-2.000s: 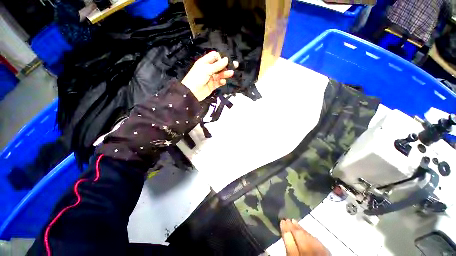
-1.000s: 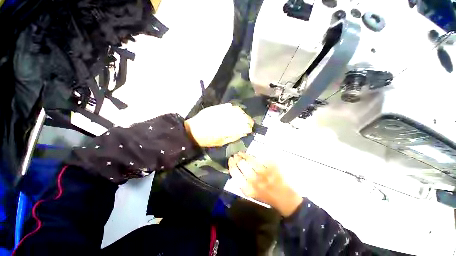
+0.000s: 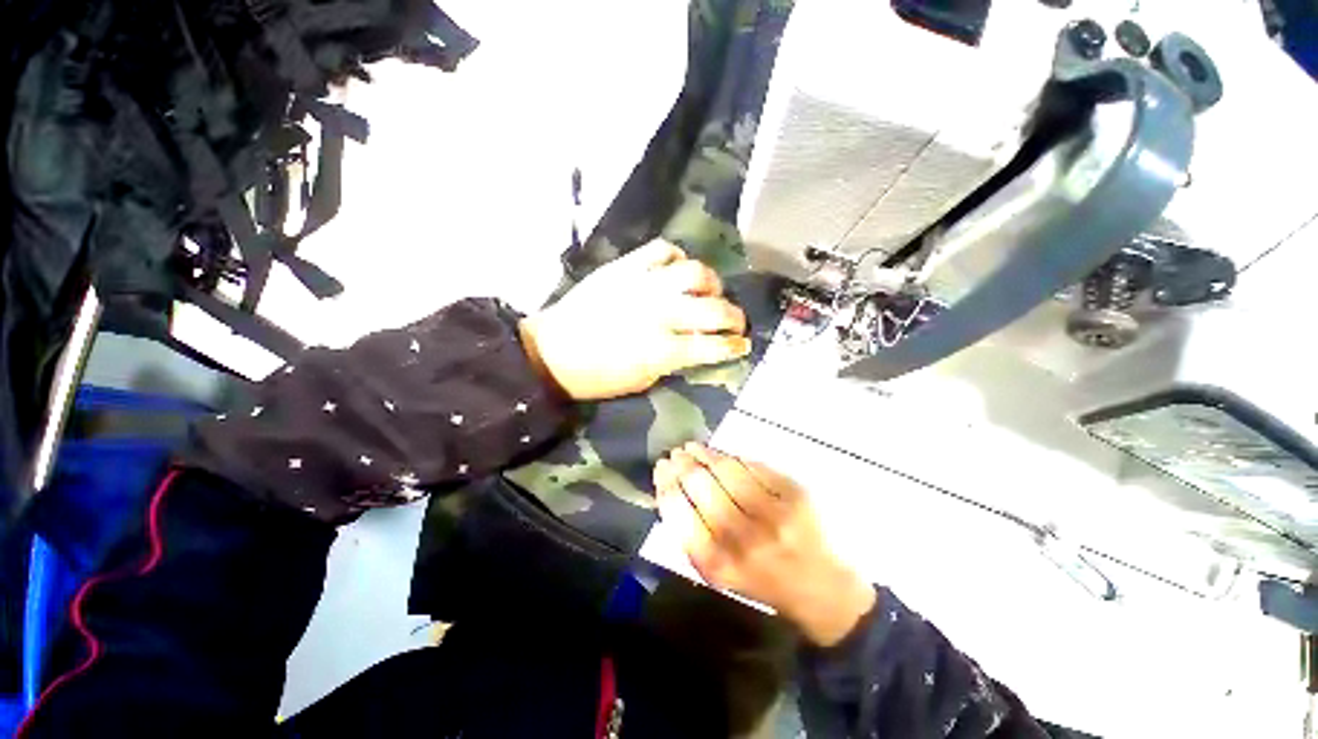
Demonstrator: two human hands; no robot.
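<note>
The camouflage panel [image 3: 691,412] runs from the top of the view past the sewing machine's needle area and down to the lap. My left hand [image 3: 636,321] lies on it, fingers bent, just left of the presser foot [image 3: 853,311]. My right hand [image 3: 755,534] rests at the panel's right edge lower down, fingers together and pointing up-left. Any webbing tab under my left hand is hidden. Whether the fingers grip the fabric or only press on it is unclear.
The white-grey machine head [image 3: 1070,188] fills the upper right. Thread snips [image 3: 1077,563] lie on the white table [image 3: 925,578] at right. Black webbing tabs [image 3: 321,181] lie heaped at upper left beside dark panels [image 3: 87,159]. A blue bin [image 3: 109,433] is at the left edge.
My left hand has come from the tab heap to the panel beside the needle. The view has turned down onto the machine. Over the last second, both hands have stayed on the panel.
</note>
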